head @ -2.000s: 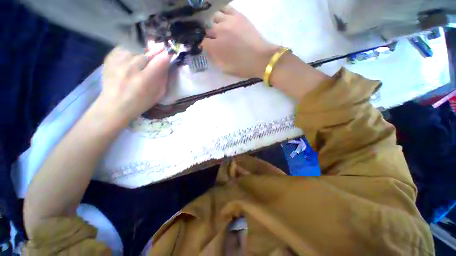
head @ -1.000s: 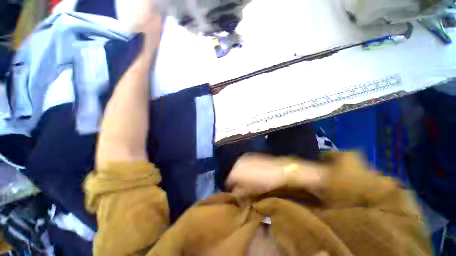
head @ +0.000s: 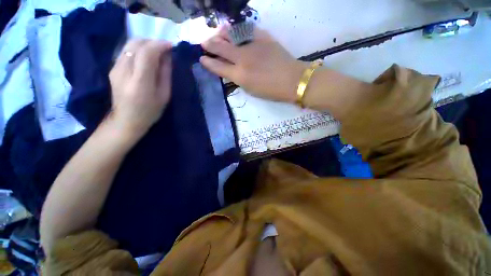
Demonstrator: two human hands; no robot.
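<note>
The navy garment panel [head: 161, 178] covers the left of the table and hangs over its front edge towards the lap. A pale strip [head: 214, 108] runs along its right edge. My left hand [head: 141, 81] grips the panel near its top, fingers bent on the cloth. My right hand [head: 247, 59] holds the panel's top right corner between thumb and fingers, just below the machine's needle area [head: 215, 13]. The knurled knob [head: 241, 32] shows just above my right hand. The fingertips' exact hold is partly hidden.
Pale fabric [head: 48, 81] lies at the far left beside more navy cloth. The white machine table [head: 285, 132] has a printed ruler tape and a dark slot. A shiny green-blue item [head: 448, 28] lies at the upper right. Something blue [head: 352, 160] is below the table edge.
My right hand has come up from the lap to the panel's top corner. My left hand has drawn back from under the machine head onto the cloth. The navy panel now reaches closer to the needle.
</note>
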